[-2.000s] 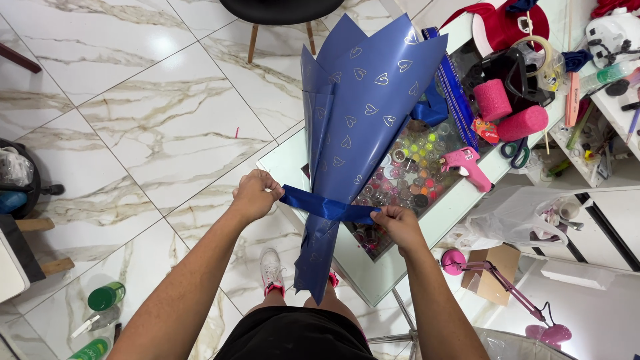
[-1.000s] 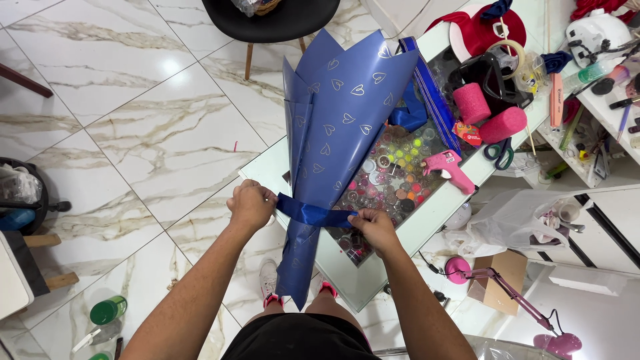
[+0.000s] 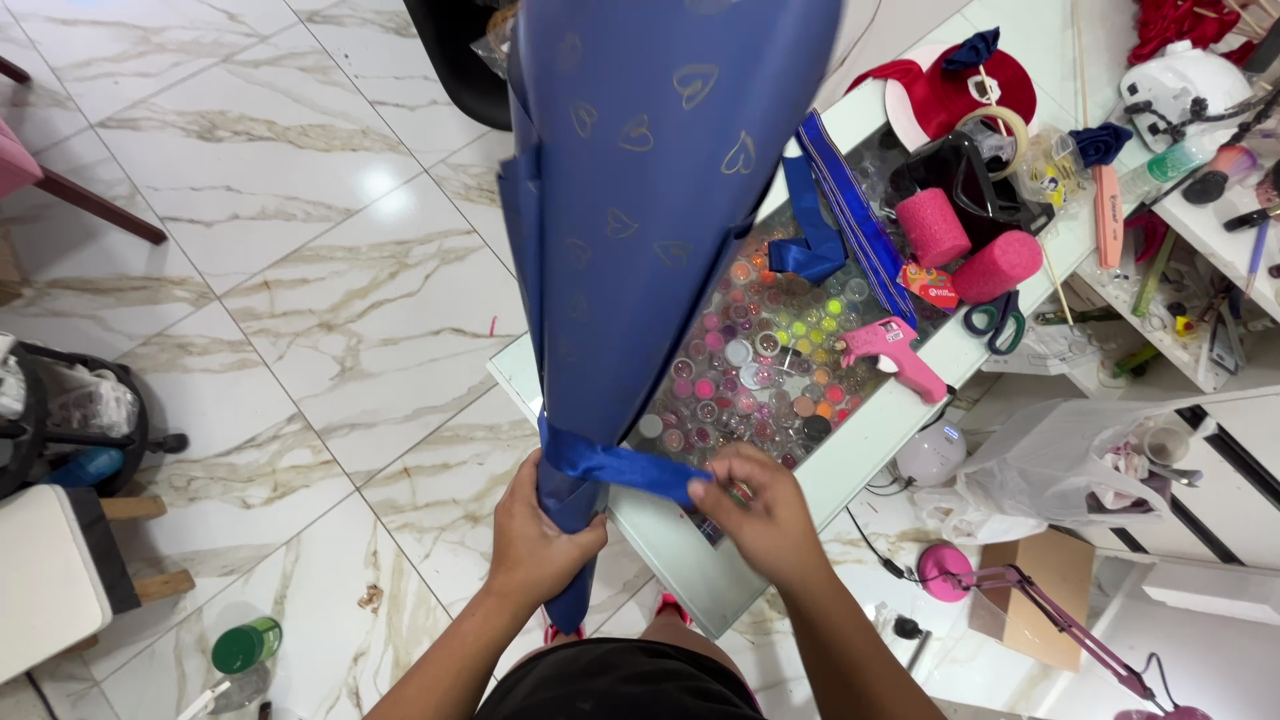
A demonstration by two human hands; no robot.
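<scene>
A cone of blue wrapping paper with gold heart outlines [image 3: 640, 200] stands in front of me, narrow end toward my body. My left hand [image 3: 545, 535] grips its narrow lower part. A blue satin ribbon [image 3: 625, 468] runs across the cone just above that hand. Its right end is pinched between the fingers of my right hand [image 3: 755, 510], which is slightly blurred. The ribbon's other end is hidden at the cone's left side. What the cone holds, if anything, is out of view.
A glass-topped table [image 3: 690, 590] lies under the cone, with small round pots visible through the glass. On it are a pink glue gun [image 3: 893, 358], scissors [image 3: 995, 322], pink rolls [image 3: 998, 266], more blue ribbon [image 3: 808, 240] and a red cap [image 3: 985, 90]. A black chair [image 3: 460, 70] stands beyond.
My left hand has moved from the ribbon's left end to the cone's narrow part. The cone now appears closer and more upright. My right hand still holds the ribbon's right end.
</scene>
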